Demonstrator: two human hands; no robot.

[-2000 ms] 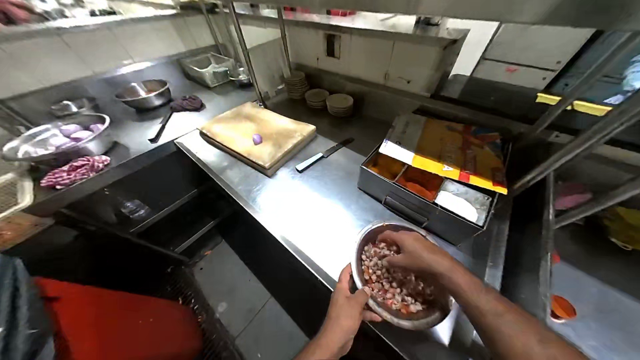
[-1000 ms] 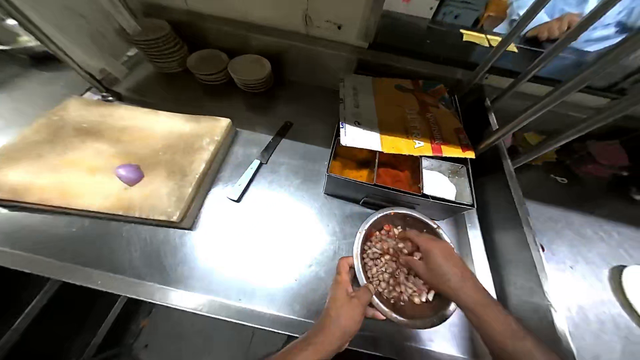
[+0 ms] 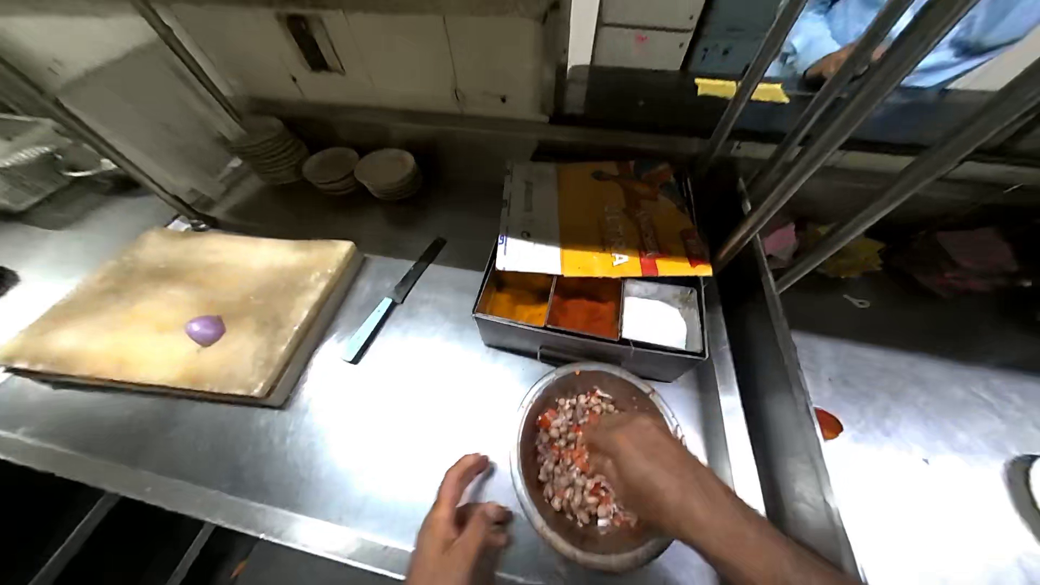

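Note:
A steel bowl (image 3: 528,487) stands on the steel counter, holding a mix of peanuts or similar beans (image 3: 569,479) with chopped red and white bits. My right hand (image 3: 642,463) reaches down into the mix, blurred, its fingertips hidden, so its grip cannot be made out. To the left of the rim, my left hand (image 3: 463,520) is off the bowl, empty, with fingers apart and slightly curled. Behind the bowl sits a metal spice box (image 3: 585,345) with orange-yellow powder (image 3: 520,305), red powder (image 3: 583,313) and white powder (image 3: 654,322) in separate compartments.
A kitchen knife (image 3: 394,301) lies between the spice box and a thick cutting board (image 3: 244,276) bearing a purple onion piece (image 3: 205,330). Printed cardboard (image 3: 617,219) covers the box's rear. Stacked plates (image 3: 387,172) stand behind. Metal bars (image 3: 845,122) rise at right; a person's hand (image 3: 845,61) shows beyond.
My left hand has let go of the bowl's rim and now stands apart from it, to the left. My right hand remains in the bowl. The view has shifted.

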